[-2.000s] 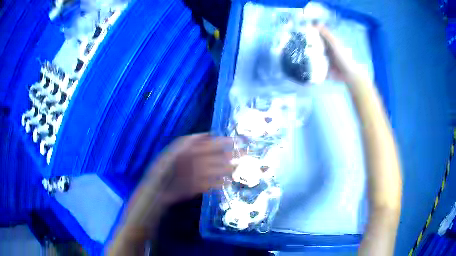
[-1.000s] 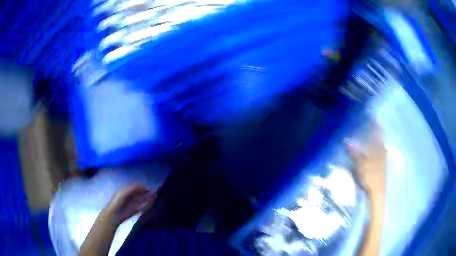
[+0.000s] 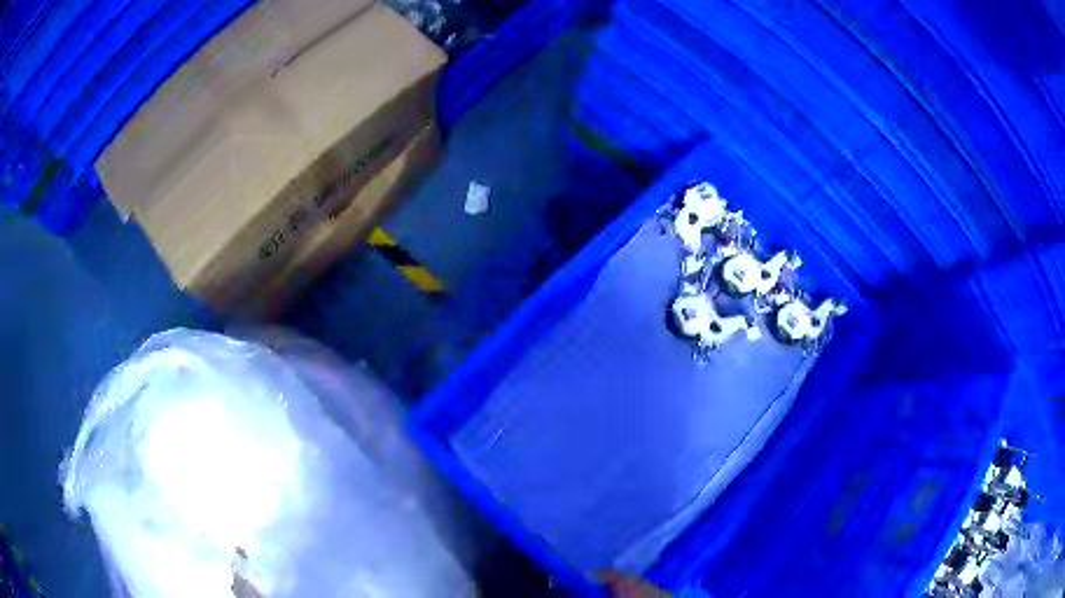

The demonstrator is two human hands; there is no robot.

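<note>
Several bare white-silver metal parts (image 3: 742,275) with arms and dark round areas lie grouped at the far end of a blue crate (image 3: 496,520) with a pale liner (image 3: 607,397). A large translucent white plastic sack (image 3: 199,444) bulges at the lower left. A sliver of what looks like my right hand (image 3: 631,585) shows at the bottom edge, by the crate's near rim. A small brownish patch (image 3: 243,572) on the sack may be part of my left hand, mostly cut off or hidden. What either hand holds is not visible.
A brown cardboard box (image 3: 280,152) with dark print stands on the floor at the upper left, near a yellow-black stripe (image 3: 406,263) and a white scrap (image 3: 477,197). Ribbed blue crate walls (image 3: 818,105) rise at upper right. Dense metal parts (image 3: 987,526) show at lower right.
The view has swung left, away from the large lined crate of bagged parts. The sack, cardboard box and smaller crate now show clearly. Both hands have dropped almost out of the picture.
</note>
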